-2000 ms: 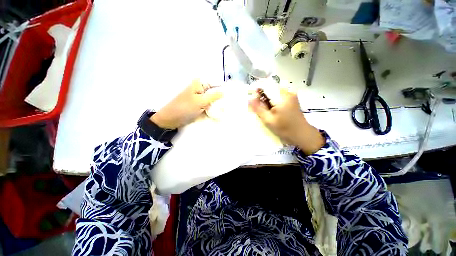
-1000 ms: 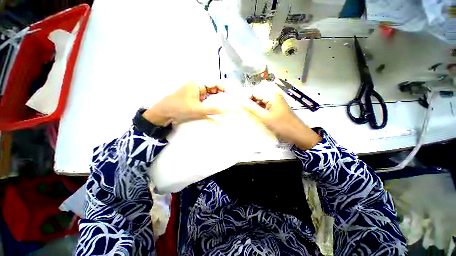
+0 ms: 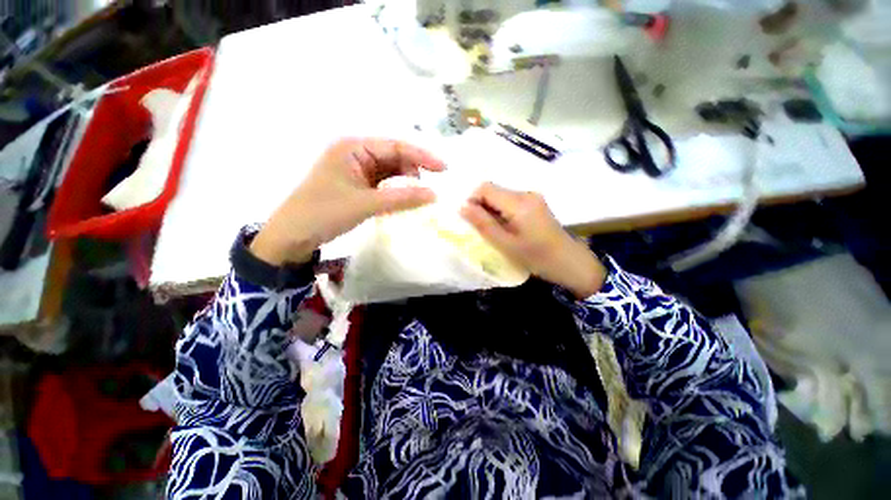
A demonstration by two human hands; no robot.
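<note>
A white to cream fabric piece (image 3: 425,256) hangs over the front table edge between my hands. My left hand (image 3: 342,195) is at its upper left, with thumb and fingers around the washed-out cloth edge. My right hand (image 3: 532,234) pinches the piece at its upper right. Where the cloth meets the fingertips it is blown out against the white table. Small dark thread snips (image 3: 528,142) lie on the table beyond my right hand, touched by neither hand.
Black fabric shears (image 3: 640,142) lie to the right. A thin grey strip (image 3: 541,93) lies on the machine bed. A red basket (image 3: 195,137) with white pieces stands left. A pale strap (image 3: 733,227) hangs at right. Cream cloth (image 3: 324,400) is below the table edge.
The view has shifted, so table items sit further left and higher. The snips, in my right hand two seconds ago, lie on the table. My hands and the fabric are nearer the front edge.
</note>
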